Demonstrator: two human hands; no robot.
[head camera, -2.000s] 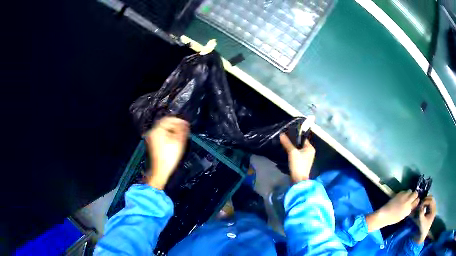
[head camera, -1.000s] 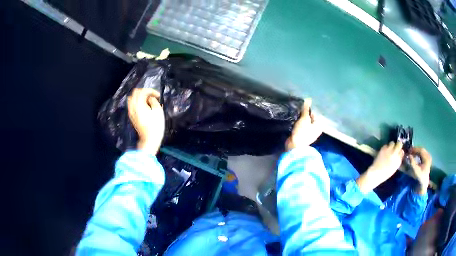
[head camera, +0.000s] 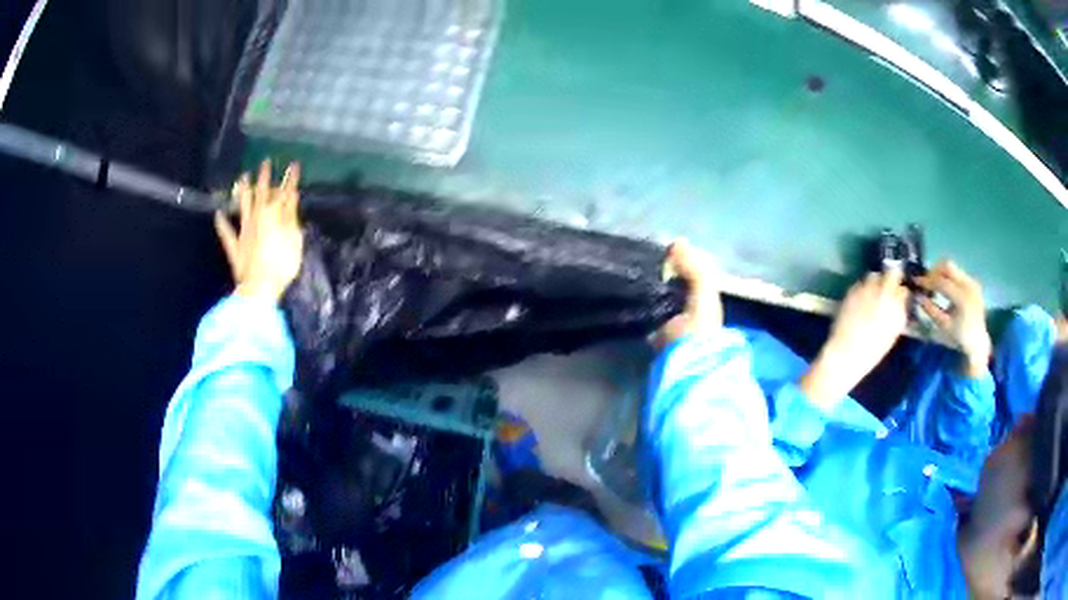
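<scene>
A shiny, crinkled black plastic bag (head camera: 410, 275) lies along the edge of the green bench and hangs down in front of it. My left hand (head camera: 267, 234) rests on the bag's left corner at the bench edge, fingers spread, over the spot where a bit of pale tape shows. My right hand (head camera: 693, 287) grips the bag's right end at the bench edge, with the thumb on top. The bag's upper edge runs nearly straight between my hands.
A clear blister tray (head camera: 369, 82) lies on the green bench (head camera: 632, 117). A teal crate (head camera: 428, 404) with dark contents stands below the bag. At right, a neighbouring worker's hands hold a black component (head camera: 896, 249). Black sheeting (head camera: 82, 352) and a grey rail (head camera: 129, 178) are at left.
My left hand has moved from the bag's hanging front up to its corner at the bench edge and opened. The bag is now drawn out along the edge. My right hand still holds its end.
</scene>
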